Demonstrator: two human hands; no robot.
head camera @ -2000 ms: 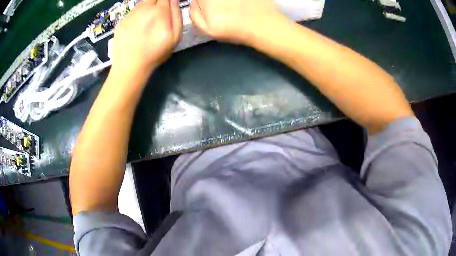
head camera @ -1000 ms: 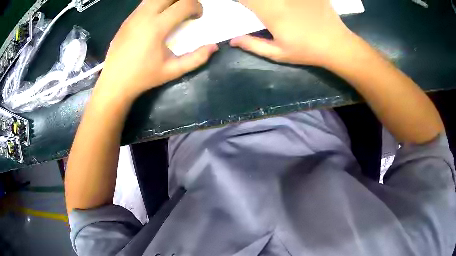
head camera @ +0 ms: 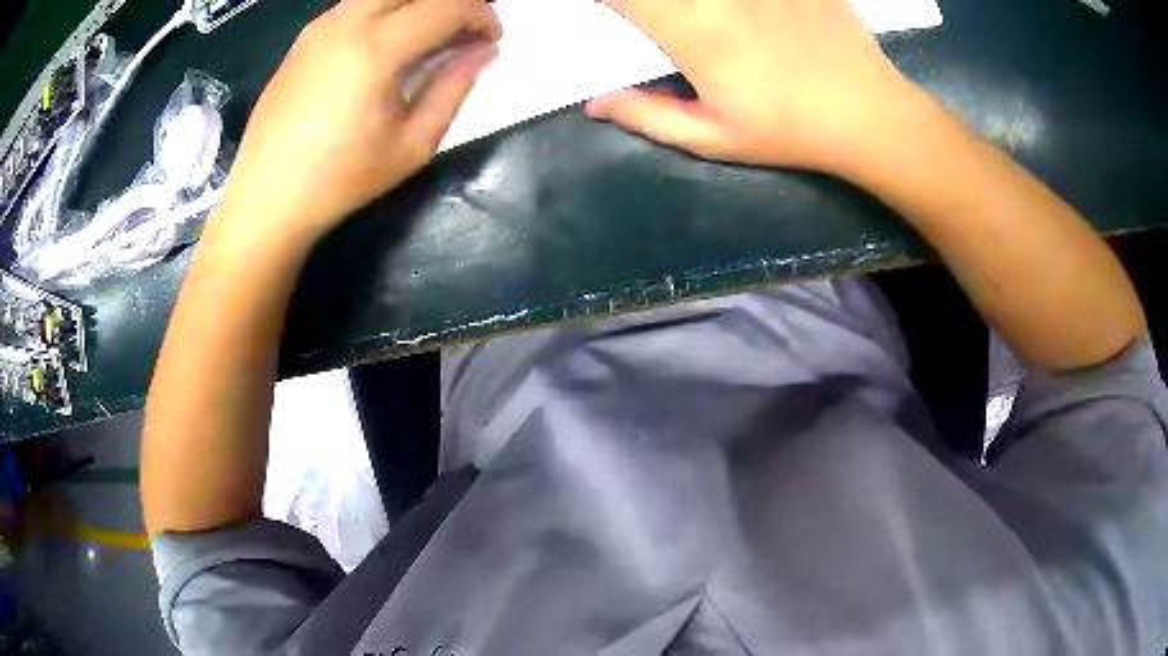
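A long plain white power strip cover (head camera: 551, 64) lies across the bench at the top edge of the picture, partly cut off. My right hand (head camera: 756, 77) lies over it, with the thumb along its near edge; the fingertips are out of the picture. My left hand (head camera: 340, 115) is at its left part, fingers curled and thumb raised over the white face. Whether the left hand grips anything is hidden. A white power cord (head camera: 147, 212) in a clear plastic bag lies left of my left hand.
Open power strips with exposed parts lie at the left, one along the upper left (head camera: 45, 109) and others at the left bench edge (head camera: 39, 333). Another strip's end (head camera: 218, 10) shows at the top. The dark green bench (head camera: 551, 218) has a worn front edge.
Since one second ago, my left thumb has moved from the cover's near edge up over its face, and the left hand has shifted slightly left. The right hand has hardly moved.
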